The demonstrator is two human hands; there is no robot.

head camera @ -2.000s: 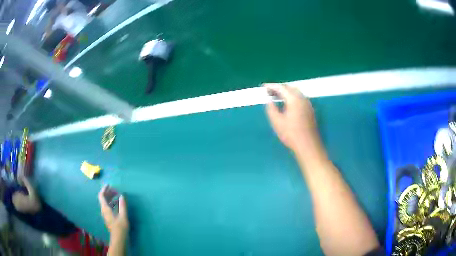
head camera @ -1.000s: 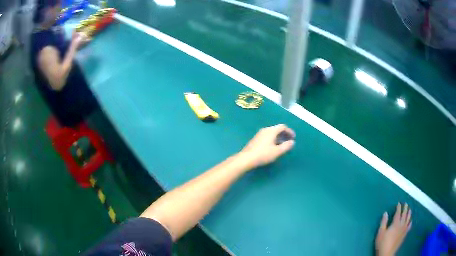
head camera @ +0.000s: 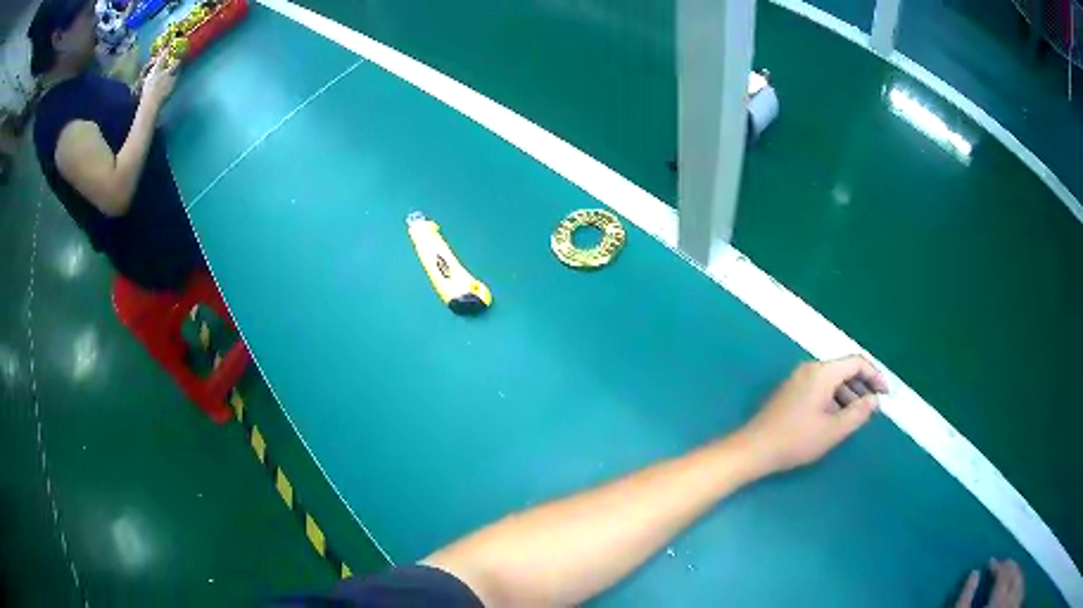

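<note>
My left hand [head camera: 825, 410] reaches across the green bench to its pale rail, fingers loosely curled, thumb a little apart; I see no object in it. My right hand [head camera: 998, 588] is at the bottom right corner, mostly cut off, fingers apart, with nothing seen in the visible part. A gold trim ring [head camera: 588, 239] lies flat near the rail. A yellow and black utility knife [head camera: 447, 268] lies left of the ring. Beyond the rail, a grey-white microphone body [head camera: 762, 109] is partly hidden by a post.
The pale post [head camera: 713, 143] stands at the rail [head camera: 534, 149]. The green belt [head camera: 938, 273] runs beyond it. At the upper left, a person [head camera: 101, 166] in dark clothing handles gold parts by a red tray [head camera: 220, 36]. A red stool [head camera: 178, 344] stands beside the bench.
The view has swung left since the first frame, and the blue bin has left it. My left hand has moved right to the rail. My right hand has slipped mostly out of view.
</note>
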